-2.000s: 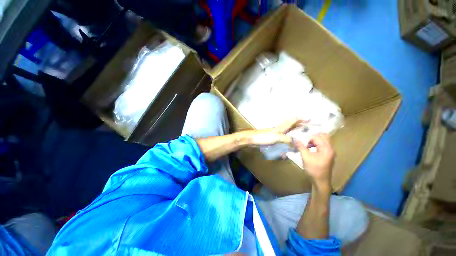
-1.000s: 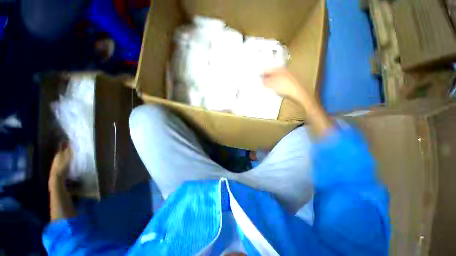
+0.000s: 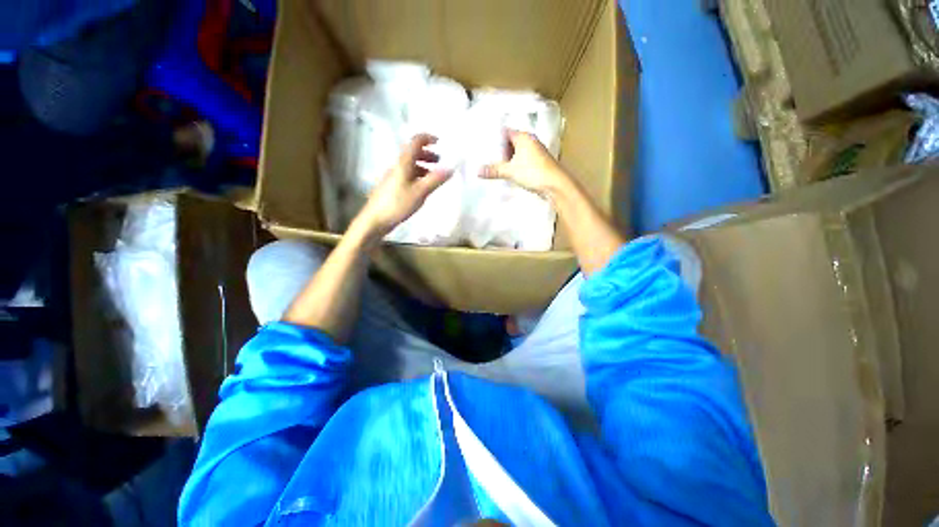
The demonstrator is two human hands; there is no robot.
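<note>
The open brown packing carton (image 3: 463, 276) stands between my knees. White, glossy bagged goods (image 3: 505, 221) lie in it in two rows. My left hand (image 3: 404, 183) is over the left row with its fingers spread and curved. My right hand (image 3: 523, 165) is over the right row, its thumb and fingers apart. The two hands face each other across the middle of the bags. Whether a clear bag lies between or under the fingers cannot be told against the white glare.
A smaller side carton (image 3: 206, 299) with clear-white bags (image 3: 152, 299) is at my left. A large brown carton (image 3: 788, 350) is at my right. A wooden pallet (image 3: 762, 93) with a brown carton (image 3: 849, 62) stands at the upper right. A blue and red stool (image 3: 211, 88) is at the upper left.
My left hand has moved from the side carton into the packing carton. My right hand has shifted left over the bags. Earlier, both hands were together low in the packing carton; the view has also turned.
</note>
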